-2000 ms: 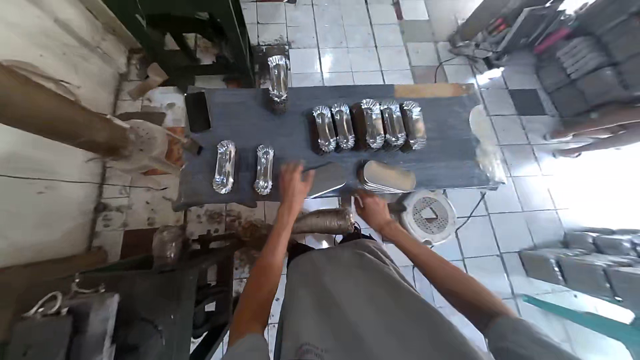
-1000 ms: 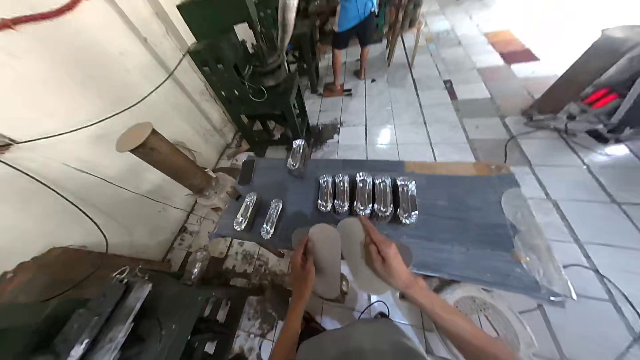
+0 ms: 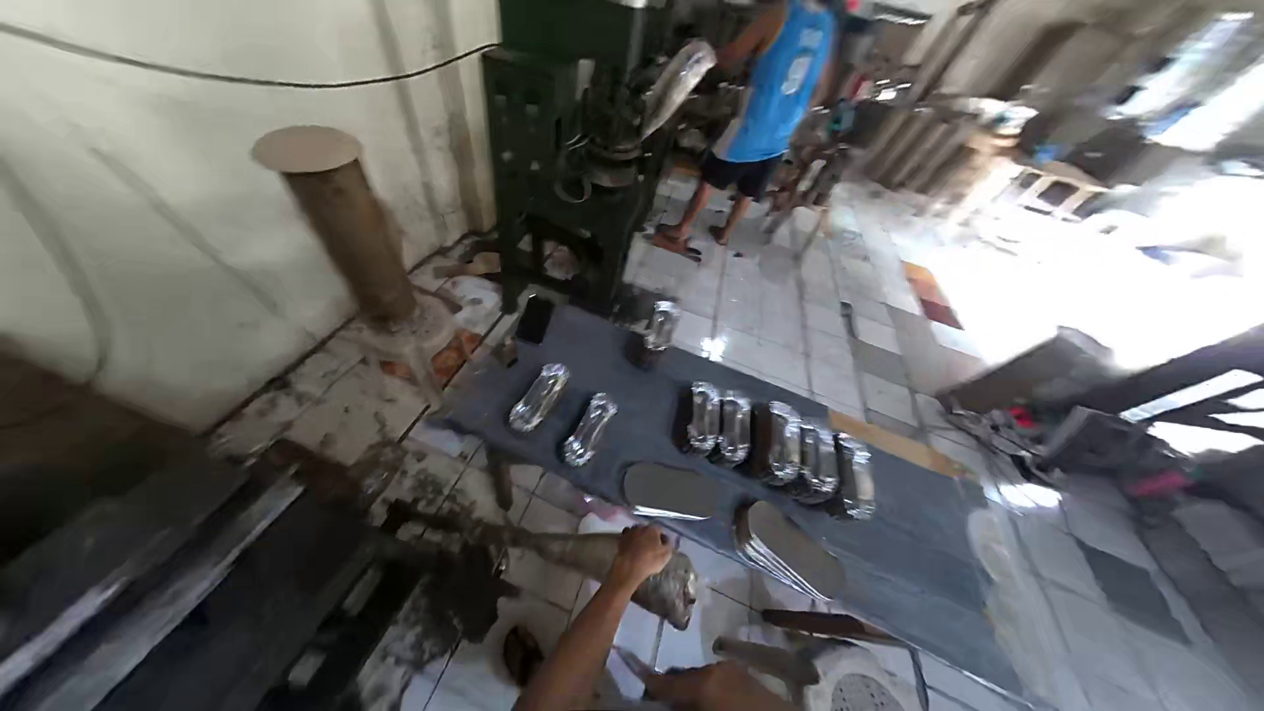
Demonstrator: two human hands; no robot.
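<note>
My left hand, fingers curled, is beside the near edge of the low blue-grey table, over a dirty wrapped cylinder; whether it grips anything cannot be told. My right hand is low at the bottom edge, blurred and partly cut off, nearest a perforated round stool seat. Grey oval sheets lie at the near table edge, left of a fanned stack of similar sheets. Behind them stand several stacks bound in shiny wrap. Two narrow shiny-wrapped pieces lie further left.
A dark phone-like slab and another wrapped stack are at the far left of the table. Beyond stand a green machine and a person in blue. A brown column stands left; dark metal equipment is lower left.
A second ago each hand held an oval sheet before me; no sheet shows in them now. My hands have moved apart from those sheets. The view has turned and tilted strongly.
</note>
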